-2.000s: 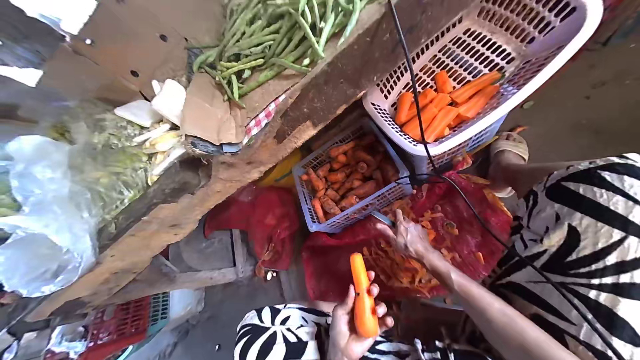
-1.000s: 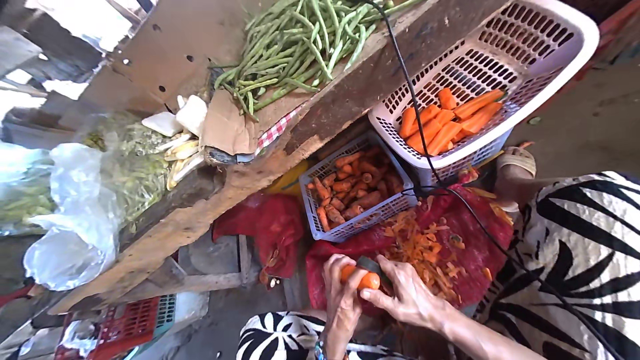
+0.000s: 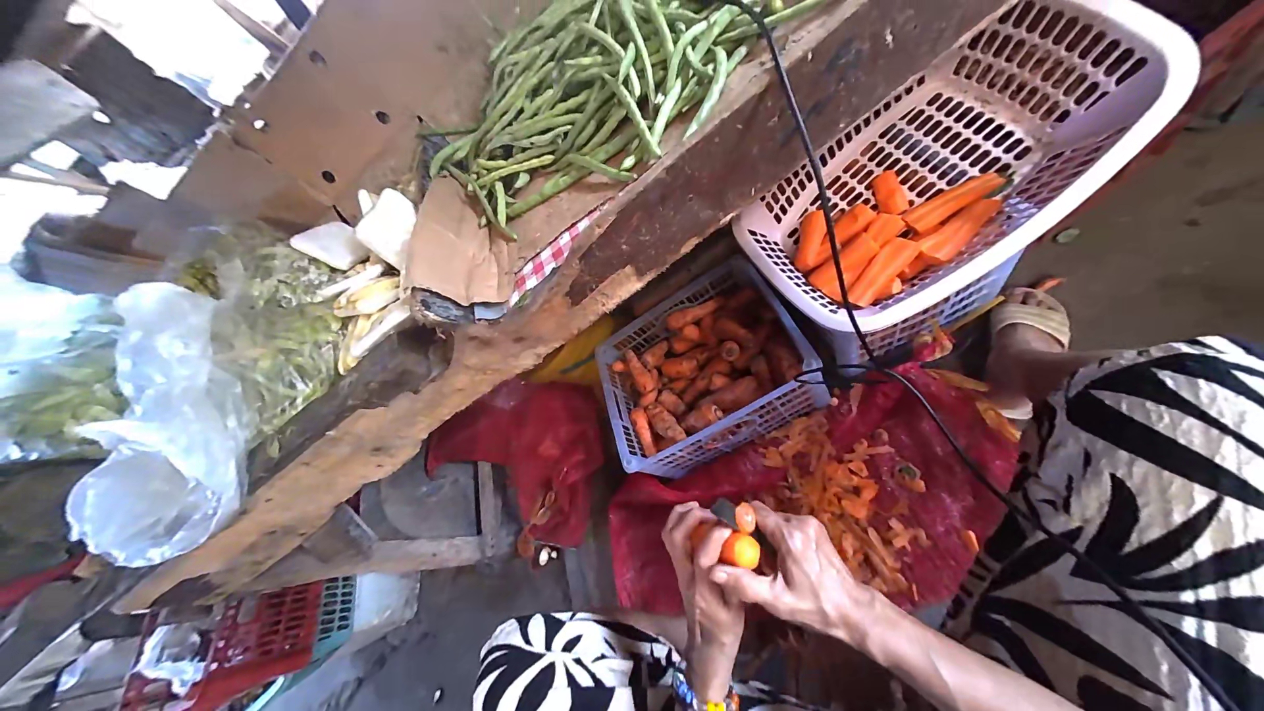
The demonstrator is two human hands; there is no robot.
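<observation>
My left hand [image 3: 703,583] grips a carrot [image 3: 740,550], whose cut orange end faces up between my hands. Against it, my right hand [image 3: 805,573] closes around a small tool, mostly hidden; only a dark part [image 3: 724,512] shows, with a round orange piece [image 3: 746,516] beside it. Orange peelings [image 3: 839,484] lie on a red mesh sack [image 3: 953,523] just beyond my hands. A smaller lavender plastic basket [image 3: 703,456] holds unpeeled carrots [image 3: 691,370]. Peeled carrots [image 3: 894,242] lie in a larger pale plastic basket [image 3: 1096,212] at the upper right.
A rough wooden table edge [image 3: 533,336] crosses diagonally, with green beans [image 3: 592,99] on cardboard and plastic bags [image 3: 168,415] of greens above it. A black cable [image 3: 938,420] hangs over the baskets and the sack. A red crate [image 3: 262,632] stands at the lower left.
Two seconds ago my left hand held a peeled-looking carrot upright, apart from my right hand, which was over the peelings. Since then my hands have come together around a carrot.
</observation>
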